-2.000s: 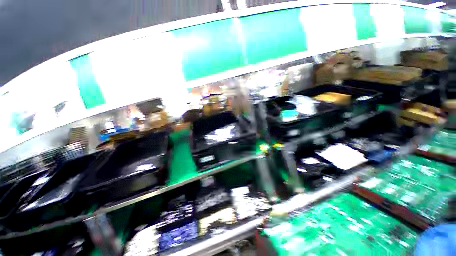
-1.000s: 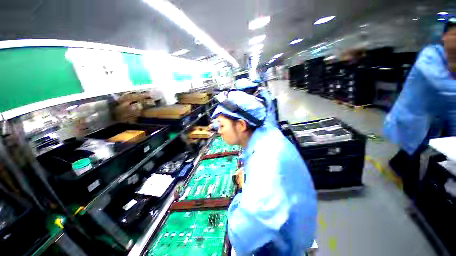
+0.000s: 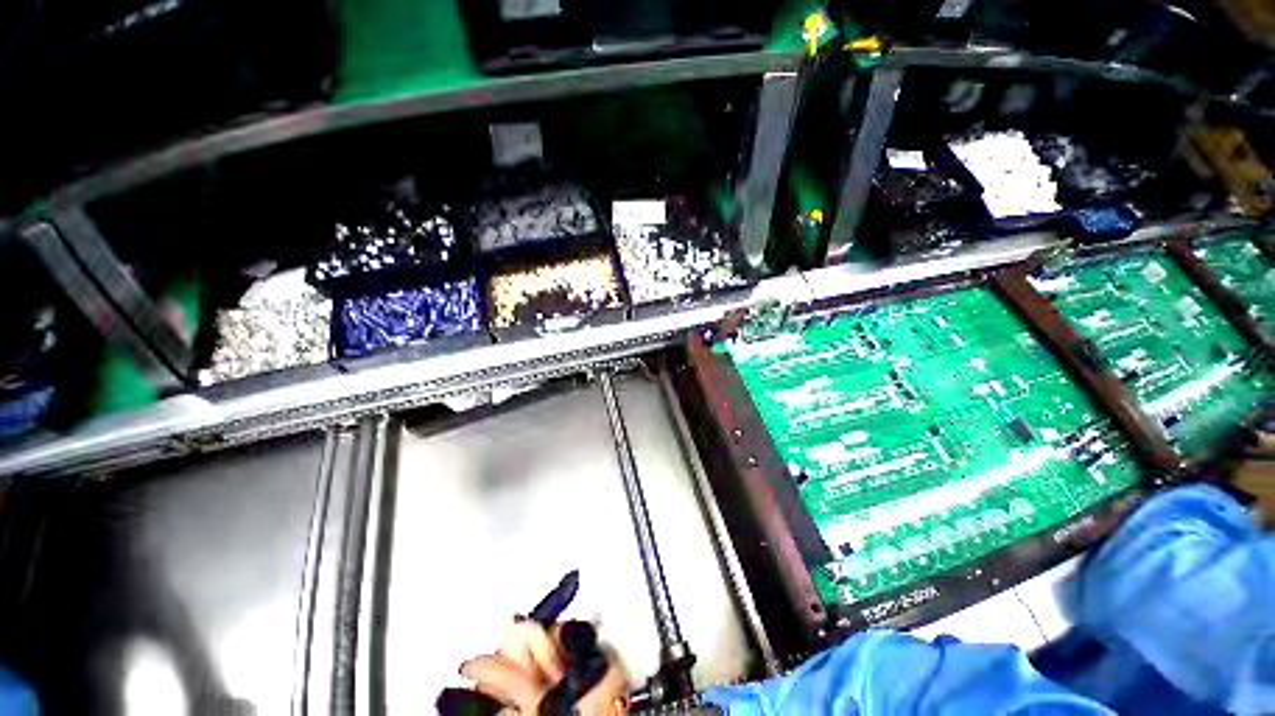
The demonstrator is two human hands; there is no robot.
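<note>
A hand with black fingertip coverings, which looks like my right hand (image 3: 545, 671), is at the bottom centre over the bare pale-grey metal plate (image 3: 503, 504). Its fingers are apart and bent, and no part shows in it. The bottom edge cuts it off. A blue sleeve (image 3: 895, 678) lies to its right. My left hand is not in view; a bit of blue cloth (image 3: 14, 697) shows in the bottom left corner. A large green circuit board (image 3: 923, 420) lies right of the plate in a black and reddish-brown carrier (image 3: 762, 483).
Bins of white (image 3: 273, 329), blue (image 3: 408, 315), yellowish-cream (image 3: 555, 290) and dark (image 3: 385, 241) components stand on the lower shelf behind the metal rail (image 3: 462, 361). More boards (image 3: 1154, 329) lie to the right. Another person's blue sleeve (image 3: 1182, 588) is at the right.
The view has swung back from the right-hand neighbour and aisle, down to the conveyor and bins. The hand and bare plate have come into view.
</note>
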